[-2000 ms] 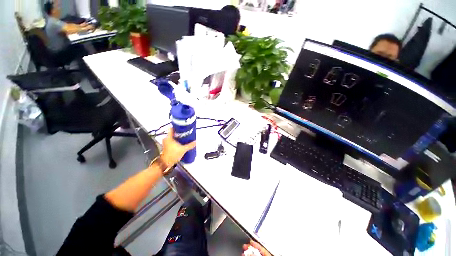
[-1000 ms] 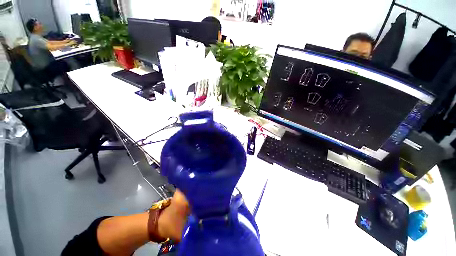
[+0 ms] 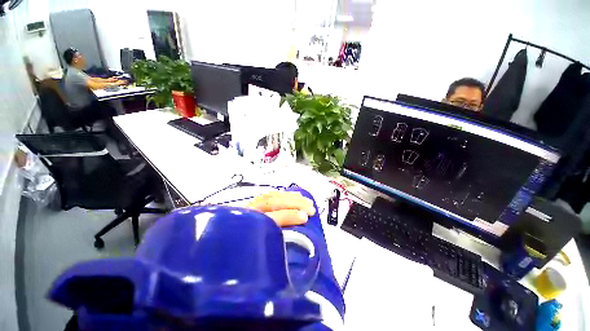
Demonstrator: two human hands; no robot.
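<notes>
A blue water bottle (image 3: 213, 258) fills the lower left and middle, very close to the camera, tilted with its open flip lid towards me. My left hand (image 3: 284, 207) is wrapped around the bottle's body behind the lid; only its fingers show, and the wrist is hidden by the bottle. My right hand is not in view.
A monitor (image 3: 446, 168) with garment outlines stands at the right, above a black keyboard (image 3: 414, 242). A mouse pad (image 3: 501, 304), yellow tape roll (image 3: 551, 282), potted plant (image 3: 323, 129) and hanger (image 3: 213, 192) are on the desk. A person (image 3: 466, 96) sits behind the monitor.
My left hand has lifted the bottle from the desk up close to the camera and tilted it. The lid now covers the lower left. My right hand has left the view.
</notes>
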